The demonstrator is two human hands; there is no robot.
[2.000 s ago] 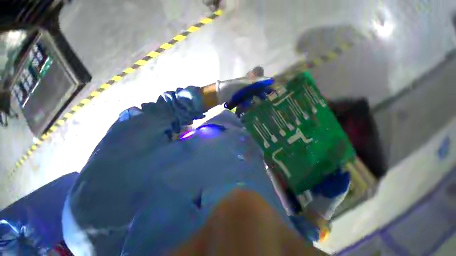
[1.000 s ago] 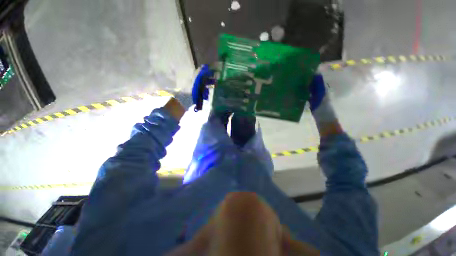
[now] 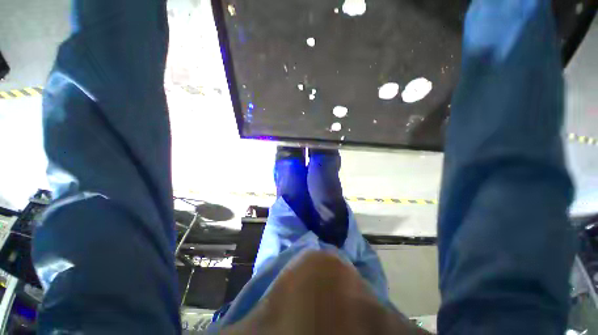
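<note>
Both my hands are out of the picture, cut off by its top edge. Only my blue sleeves show, the left sleeve (image 3: 111,170) raised along the left side and the right sleeve (image 3: 508,176) raised along the right side. The green circuit board is not in view. Nearest in front of me lies a large dark panel or surface (image 3: 288,78) with a straight near edge and several white round spots, perhaps reflections. What my hands hold cannot be seen.
My legs in dark trousers (image 3: 318,196) stand below the dark panel's near edge. Yellow-black floor tape (image 3: 393,201) runs behind them. Black equipment or bins (image 3: 246,252) are at the lower left. A round dark disc (image 3: 213,211) lies beside them.
Both arms have extended up past the top edge, taking the hands out of view. The green board, held between both hands earlier, has left the picture. The dark panel appears larger and nearer.
</note>
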